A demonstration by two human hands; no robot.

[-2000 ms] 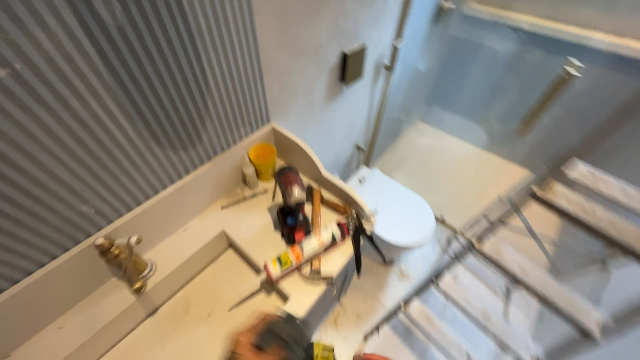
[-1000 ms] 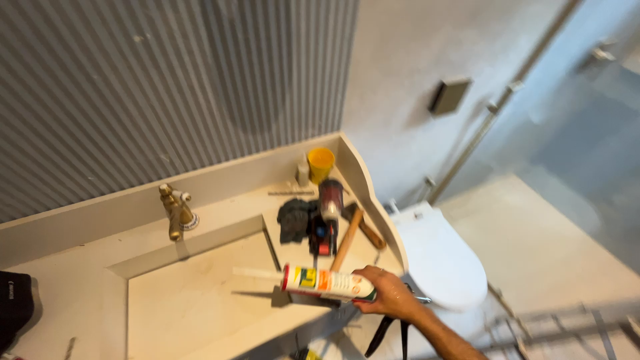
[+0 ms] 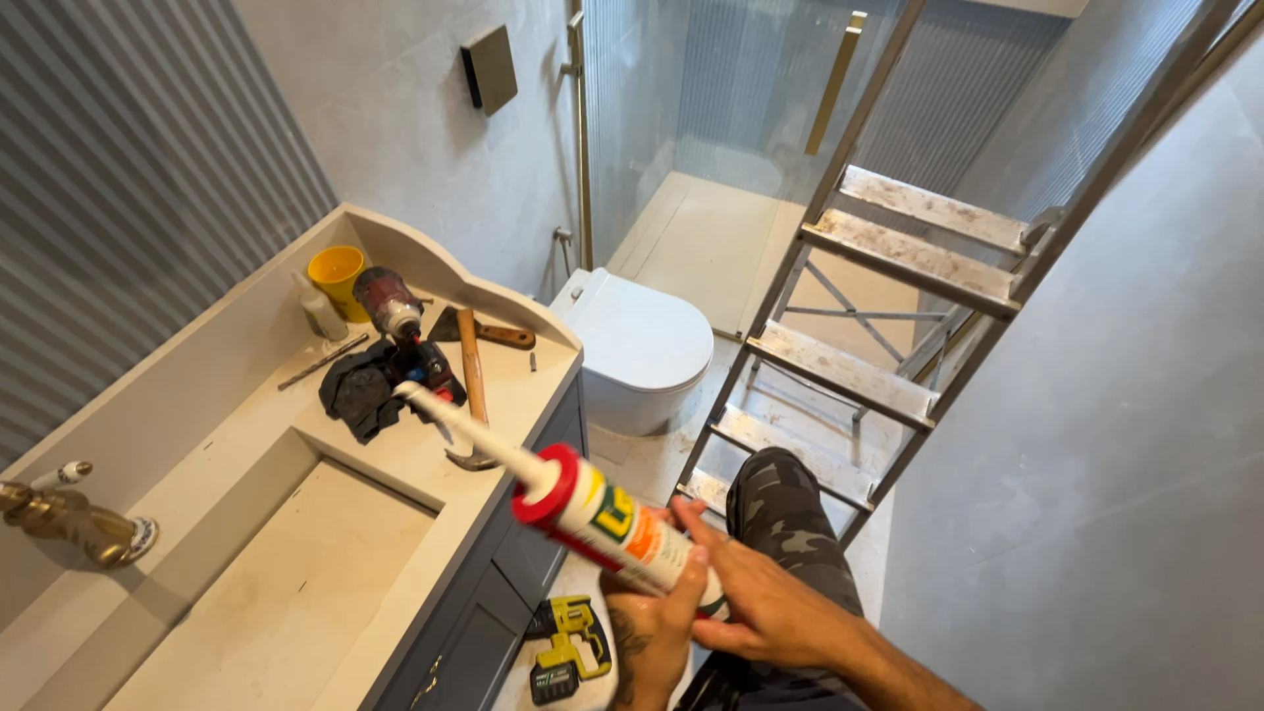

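My left hand point(image 3: 657, 617) and my right hand point(image 3: 755, 592) are both wrapped around the lower end of a sealant cartridge point(image 3: 622, 528). The cartridge has a red collar and a long white nozzle point(image 3: 474, 430) pointing up and left, over the edge of the vanity top. Behind the nozzle on the counter lie a claw hammer point(image 3: 474, 370), a red and black cordless driver point(image 3: 395, 311), a dark cloth point(image 3: 360, 390) and a putty knife point(image 3: 499, 336). No caulking gun shows around the cartridge.
A sink basin point(image 3: 286, 583) with a brass faucet point(image 3: 79, 523) is at the left. Beyond the vanity stands a white toilet point(image 3: 642, 341). An aluminium stepladder point(image 3: 849, 370) rises at the right. A yellow-green cordless tool point(image 3: 573, 647) sits low beside the cabinet point(image 3: 484, 617).
The cartridge was in one visible hand a second ago, with black handles below it; now both hands hold it. The view has turned toward the ladder.
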